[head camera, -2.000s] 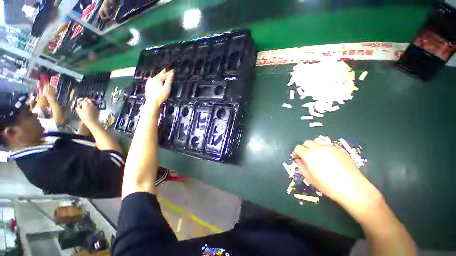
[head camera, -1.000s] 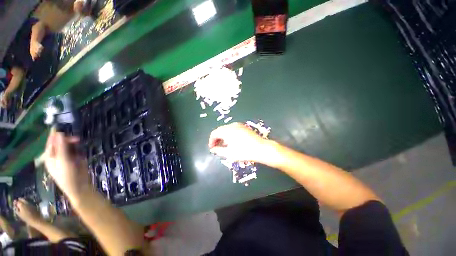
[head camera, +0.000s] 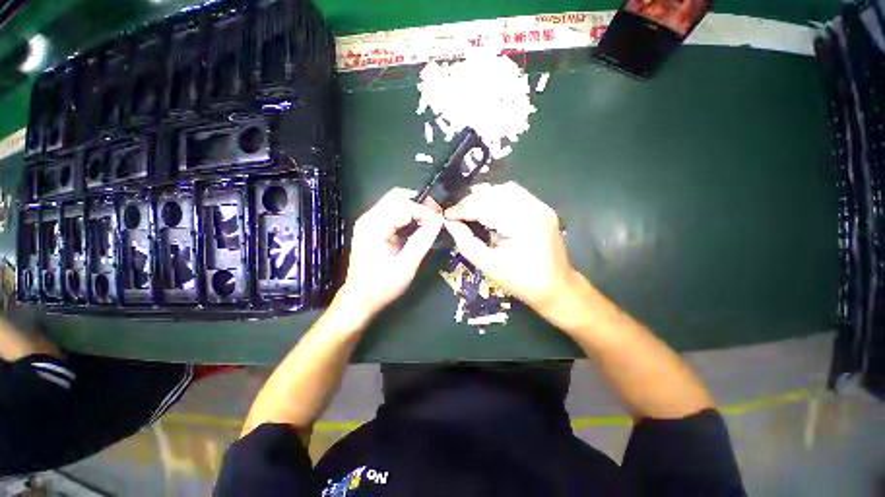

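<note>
A narrow black plastic part (head camera: pixel 458 167) with openings points away from me, its far end over the near edge of the white pieces. My left hand (head camera: pixel 390 245) grips its near end. My right hand (head camera: pixel 509 243) meets the left at the fingertips, thumb and finger pinched at the part's near end. A tiny reddish spot shows there; whether the right fingers hold a small piece cannot be told. The heap of small white pieces (head camera: pixel 477 92) lies beyond the hands. The mixed heap of tan, white and dark bits (head camera: pixel 480 299) lies under and nearer than my right hand.
A black blister tray (head camera: pixel 180 311) with rows of pockets stands at left. A dark box or phone (head camera: pixel 640 39) lies at the far edge by the printed tape (head camera: pixel 437 41). Black stacked trays (head camera: pixel 859 194) stand at the right edge. Another person's arm (head camera: pixel 24 342) shows at lower left.
The view has turned back toward the bench's middle. My left hand has come from the tray side to the centre and now holds the black part; my right hand has met it there.
</note>
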